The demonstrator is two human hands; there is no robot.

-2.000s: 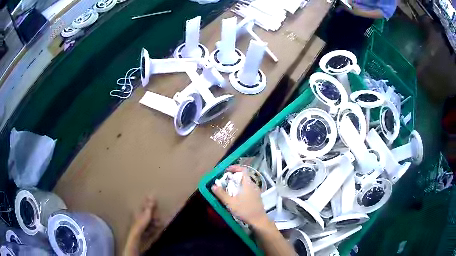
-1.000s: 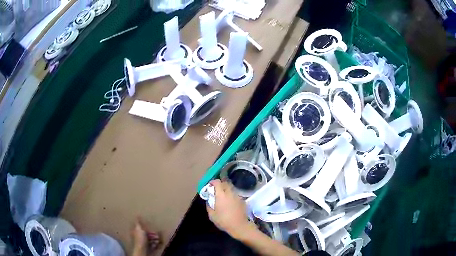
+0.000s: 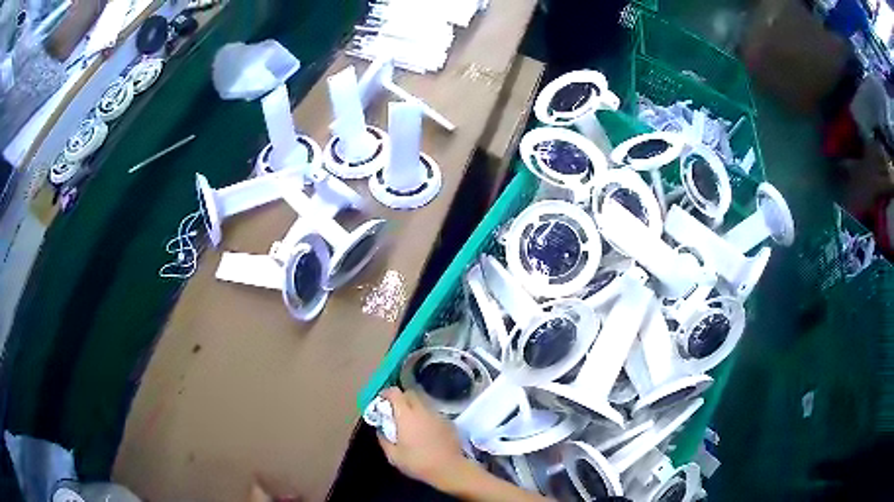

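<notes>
My right hand point(image 3: 422, 441) is closed around a crumpled white wiping cloth point(image 3: 380, 417) at the near left corner of the green crate point(image 3: 446, 284). A lamp head with a dark centre disc point(image 3: 443, 378) lies in the crate just beyond my fingers. The crate is heaped with white ringed lamp heads on flat stems point(image 3: 554, 249). Only a small blurred part of my left hand point(image 3: 259, 493) shows at the bottom edge, over the brown board; its fingers cannot be made out.
On the brown board point(image 3: 235, 392) several lamp heads point(image 3: 306, 276) stand or lie, with small pale screws point(image 3: 384, 296) and loose white stems point(image 3: 417, 34). Thin cable point(image 3: 181, 247) and a translucent bag point(image 3: 253, 69) lie on the green surface. Ringed discs point(image 3: 86, 139) line the left shelf.
The view has shifted, bringing more of the far board in. The right hand moved from inside the crate to its near corner, still with the cloth. The left hand has mostly left the picture.
</notes>
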